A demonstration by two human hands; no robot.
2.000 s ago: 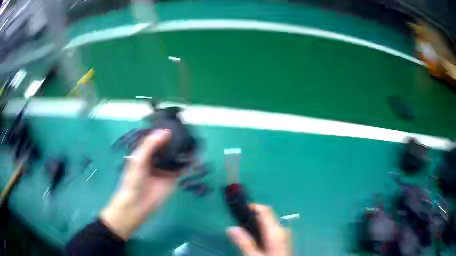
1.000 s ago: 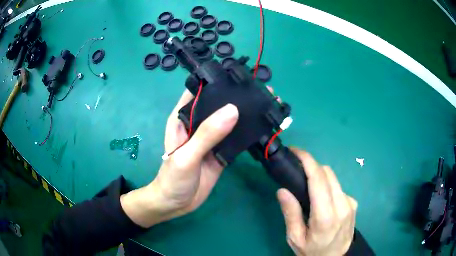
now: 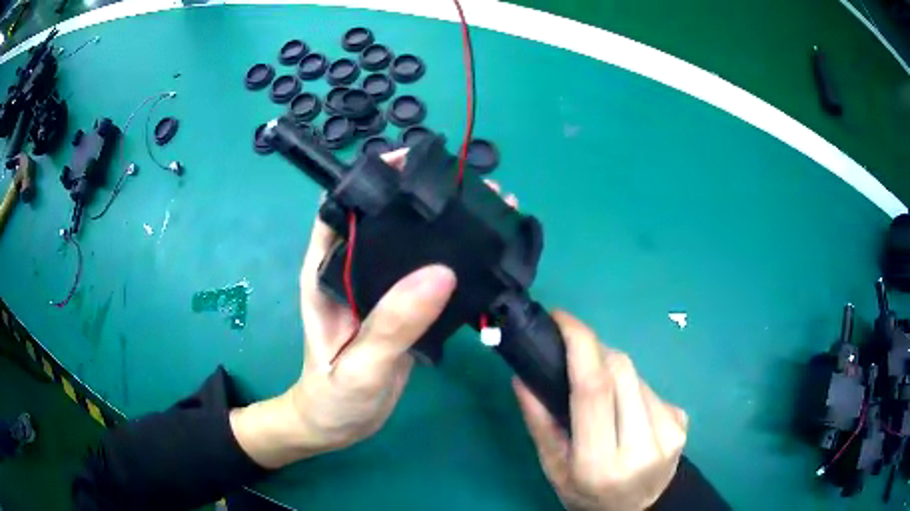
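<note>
My left hand [image 3: 349, 369] grips a boxy black housing [image 3: 419, 250] from its left side, thumb on the upper face. A short shaft points up-left from the housing. Red lead wires [image 3: 349, 269] hang from it, and one long red wire rises past the top of the frame. My right hand [image 3: 609, 419] is closed around a black handle tube [image 3: 534, 354], whose upper end meets the housing's lower right corner. A small white connector [image 3: 490, 336] shows at that joint. I cannot tell whether the tube is fully seated. My left fingers are mostly hidden behind the housing.
Several black rings [image 3: 342, 70] lie beyond the housing on the green bench [image 3: 639, 200]. Black units with wires [image 3: 90, 165] and a hammer [image 3: 20, 178] lie at left. More units [image 3: 848, 394] stand at right. A black tube [image 3: 826, 80] lies on the belt past the white edging.
The housing and tube have shifted left in view and tilted slightly. The tube's upper end now sits closer against the housing, and the white connector has moved down to the joint. Both hands keep their grips.
</note>
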